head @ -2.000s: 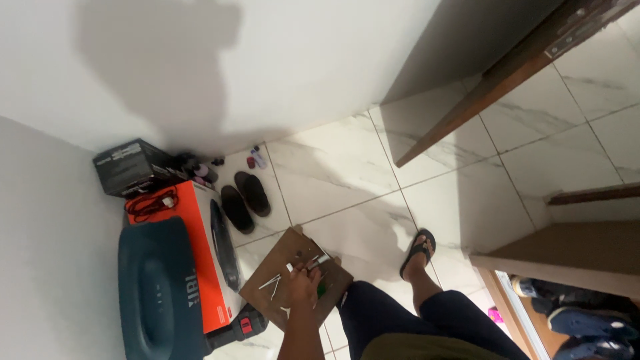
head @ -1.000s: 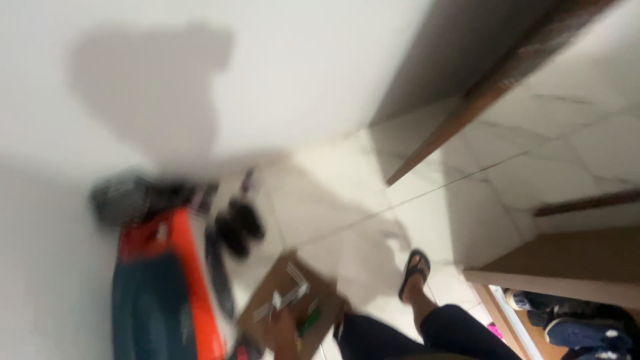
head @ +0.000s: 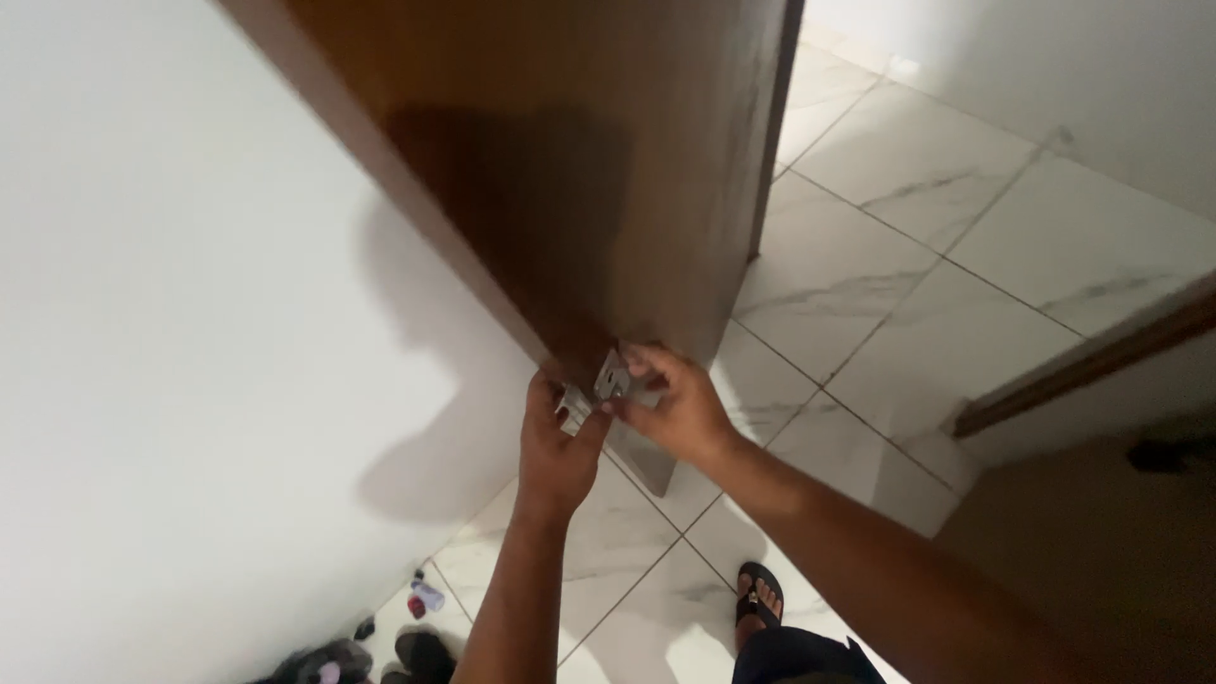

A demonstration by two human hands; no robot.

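Note:
A brown wooden door [head: 570, 171] stands open beside the white wall, its free edge toward me. Both hands are at that edge, around a small metal plate [head: 611, 375] with a hole in it. My right hand [head: 670, 394] pinches the plate from the right with thumb and fingers. My left hand [head: 563, 432] is on the left side of the door edge, its thumb close to the plate's lower end; a pale metal piece [head: 574, 407] shows between its fingers. The fingers partly hide both metal parts.
Dark shoes [head: 425, 655] and small bottles [head: 427, 597] lie on the tiled floor [head: 608, 551] by the wall at lower left. A sandalled foot [head: 759, 594] is at the bottom. A dark wooden edge [head: 1092, 356] juts in at right.
The view has swung to the door. Two seconds ago a hand was over a cardboard piece with metal parts on it, low by the shoes; now both hands are at the door edge.

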